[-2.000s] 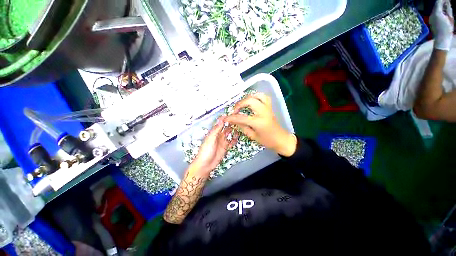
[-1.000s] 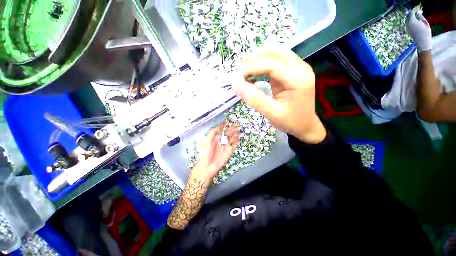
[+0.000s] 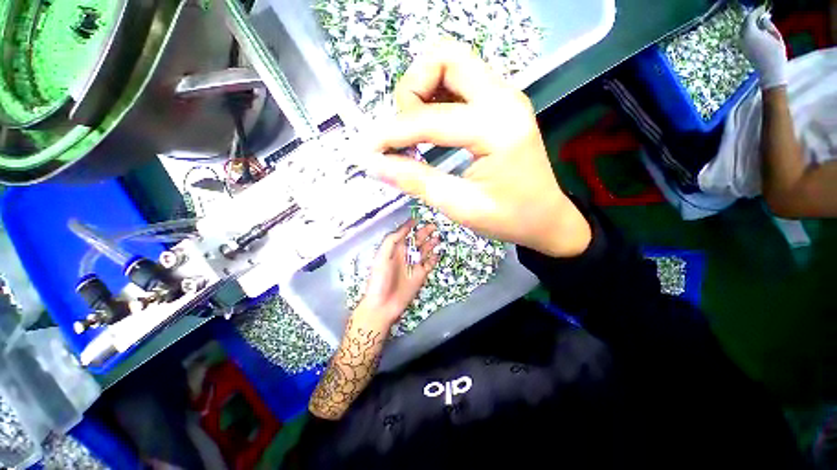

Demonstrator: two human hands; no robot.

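My left hand (image 3: 393,280), with a tattooed forearm, is cupped palm up over the near bin (image 3: 459,321) and holds small white-green plastic parts (image 3: 412,250). The near bin is translucent and full of similar parts. My right hand (image 3: 500,165) is raised, with thumb and fingertips close together at the bright silvery-white fixture (image 3: 330,174). Glare hides whether a part is between those fingertips.
The steel bowl feeder (image 3: 184,92) is upper left. The far bin (image 3: 574,32) of parts lies beyond the fixture. Black air fittings (image 3: 145,275) with clear tubes are at left, over a blue tray (image 3: 37,248). A coworker's white-gloved hand (image 3: 764,46) is at upper right.
My hands were together over the near bin. My right hand has risen away and moved left to the fixture. My left hand stays low, its palm now opened upward with parts.
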